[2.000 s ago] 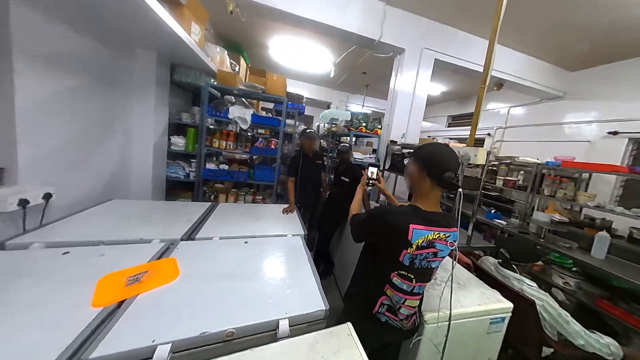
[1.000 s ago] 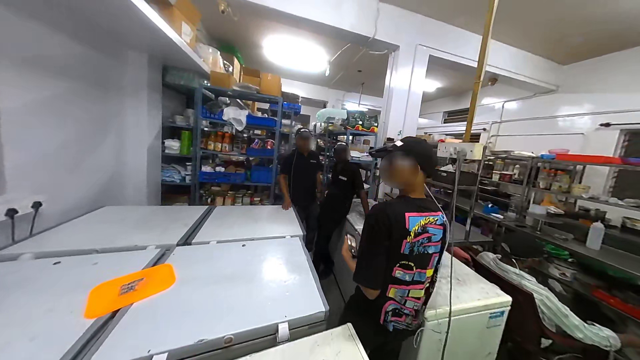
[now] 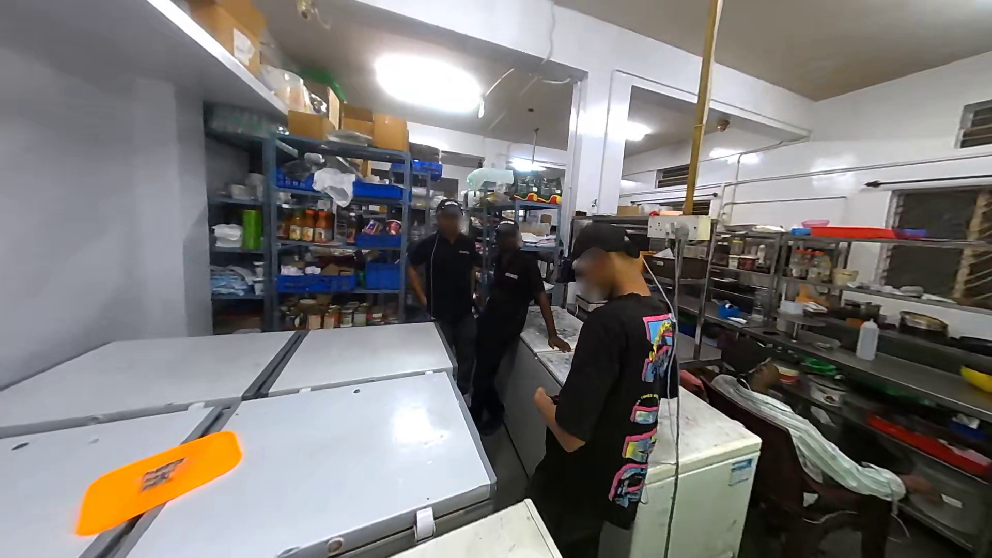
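Neither my left hand nor my right hand shows in the head view, so what they hold or touch is hidden. Closest to the camera are the pale lids of chest freezers [image 3: 333, 449]. An orange plastic sheet or mat [image 3: 194, 463] bearing a printed code lies across the gap between two lids at the lower left.
A person in a printed black T-shirt [image 3: 612, 372] stands beside a white chest freezer [image 3: 697, 496]. Two people in dark clothes [image 3: 448, 271] stand farther back near blue shelving [image 3: 271, 232]. Someone in a striped sleeve sits in a chair [image 3: 763, 434] by steel racks [image 3: 914, 372].
The person in the printed T-shirt has lowered the phone that was raised two seconds ago and turned the head. One of the people farther back now rests a hand on a freezer.
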